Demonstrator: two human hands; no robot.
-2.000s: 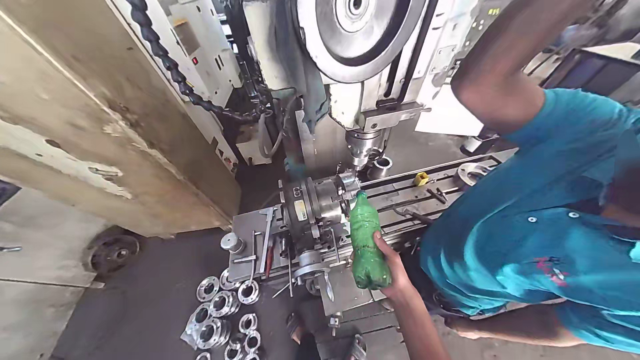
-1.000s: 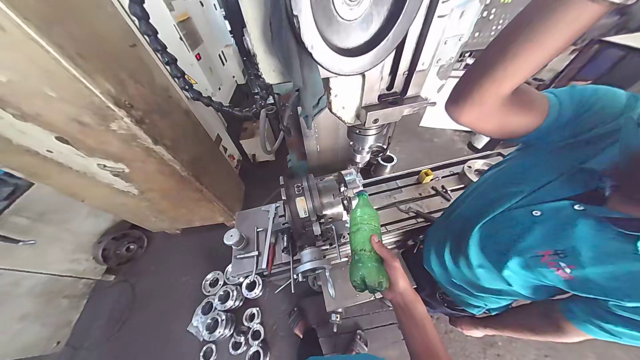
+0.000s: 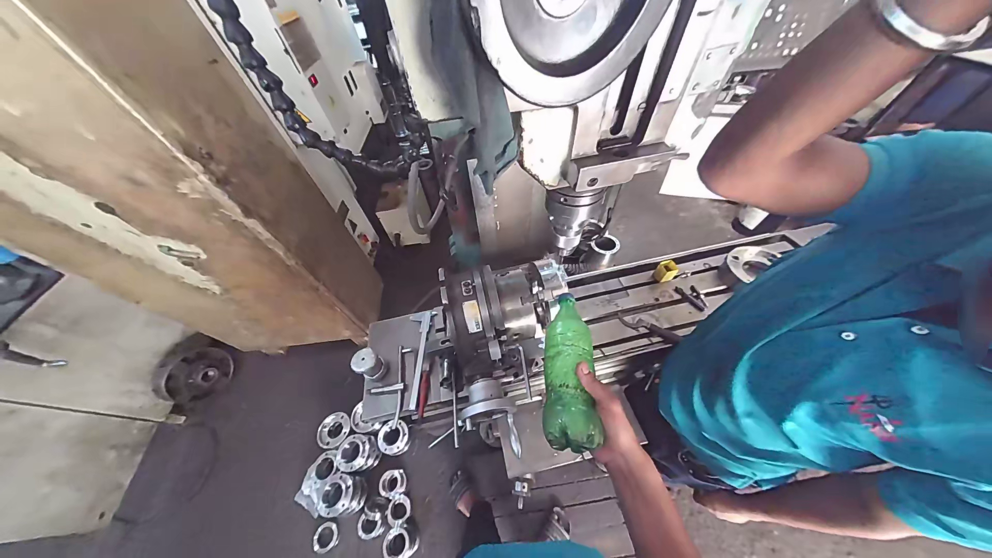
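Observation:
My right hand [image 3: 608, 418] grips a green plastic bottle [image 3: 572, 380] near its base, fingers mostly hidden behind it. The bottle's capped neck points at a machined metal workpiece [image 3: 550, 277] held in the chuck [image 3: 515, 298] of a dividing head [image 3: 469, 314]. Just above the workpiece hangs the milling machine's spindle with its tool holder [image 3: 572, 217]. Whether the bottle's tip touches the workpiece, I cannot tell. My left hand is out of view.
A co-worker in a teal shirt [image 3: 775, 387] stands at the right, one arm raised. The slotted machine table [image 3: 635, 298] bears a yellow block [image 3: 665, 270] and tools. A vernier caliper [image 3: 421, 360] lies on a plate at the left; machined metal rings [image 3: 341, 492] cover part of the floor.

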